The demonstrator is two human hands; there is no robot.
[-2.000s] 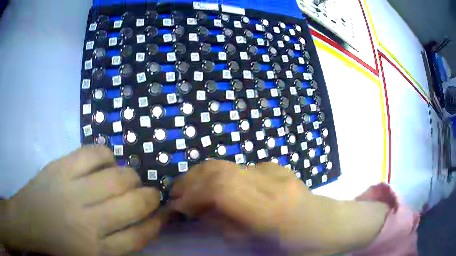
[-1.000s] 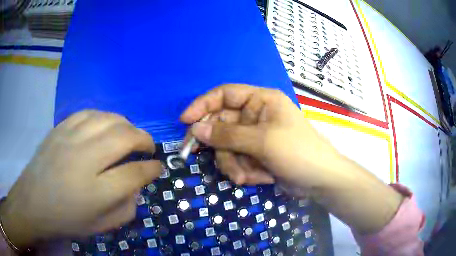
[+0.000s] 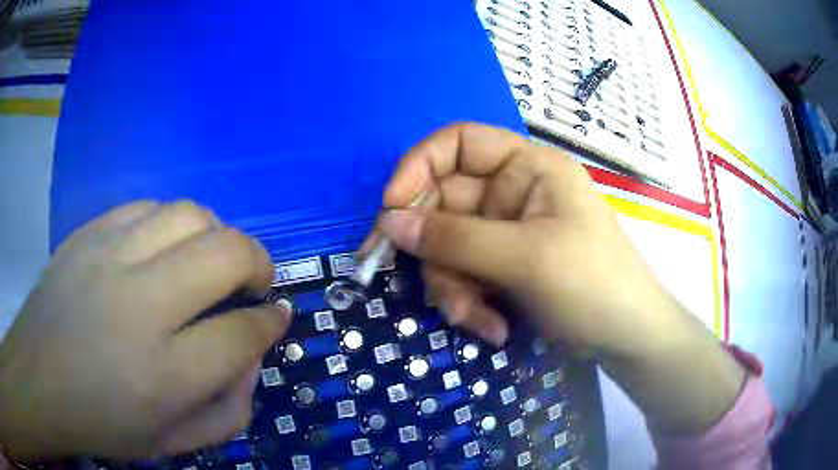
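My right hand (image 3: 515,229) pinches a cotton swab (image 3: 372,264), a short whitish stick angled down and left. Its lower end is at a shiny round module (image 3: 342,296) in the top row of the black tray (image 3: 459,317). My left hand (image 3: 138,330) covers the tray's left part, fingers curled, with thumb and forefinger tips beside another round module (image 3: 284,303). Whether it grips anything is hidden. More round modules (image 3: 353,339) with QR labels (image 3: 387,352) and blue strips fill the tray. Its bottom edge is out of frame.
A blue cover (image 3: 276,110) spreads beyond the tray's far edge, creased near two white printed labels (image 3: 299,269). An off-white panel (image 3: 551,55) with rows of small parts and a dark narrow piece (image 3: 595,81) lies upper right. Red and yellow tape (image 3: 657,216) marks the white table.
The tray has moved down in view, exposing the blue cover. The swab is now visible in my right hand, which has lately shifted slightly right. My left hand is higher than at first.
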